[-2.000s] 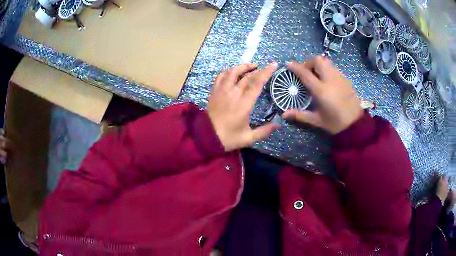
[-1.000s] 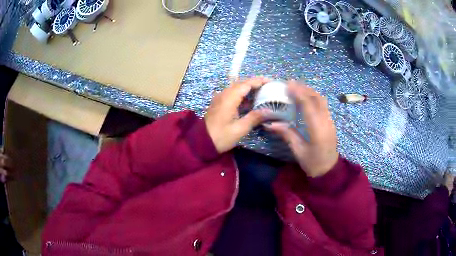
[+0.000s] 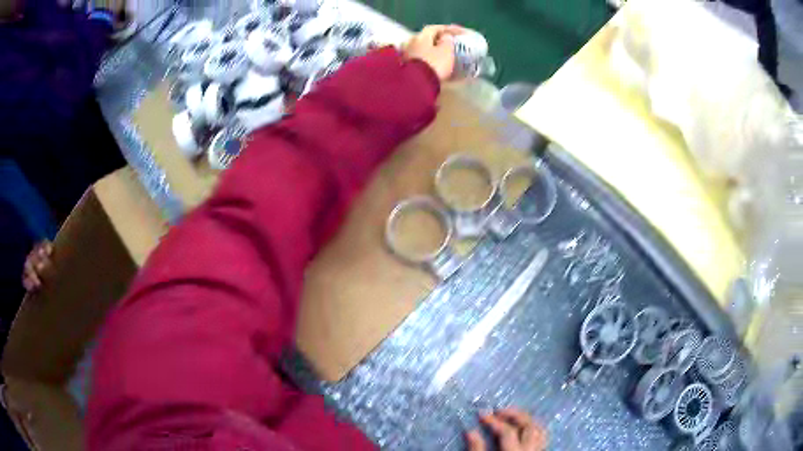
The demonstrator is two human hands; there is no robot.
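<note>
My left hand (image 3: 431, 51) is stretched out to the bench's far edge. Its fingers are on a white, slotted fan head (image 3: 471, 51) beside the heap of fan heads (image 3: 268, 48). Three empty ring housings (image 3: 419, 230) lie at the right side of the cardboard sheet (image 3: 352, 308). My right hand (image 3: 512, 432) is low at the bottom edge, over the silvery covering. Only its fingers show, slightly bent; its palm is cut off, and whether it holds anything cannot be seen.
Bladed rings (image 3: 608, 333) and grilles (image 3: 694, 407) lie in a group at the right. Small loose pale parts (image 3: 592, 260) lie behind them. A cardboard box (image 3: 79, 282) stands at the left. Another person's hand (image 3: 37, 266) is at its edge.
The view has swung left and towards the far side. My left hand has left my right hand and reached to the far heap. The unit between my hands is no longer seen there.
</note>
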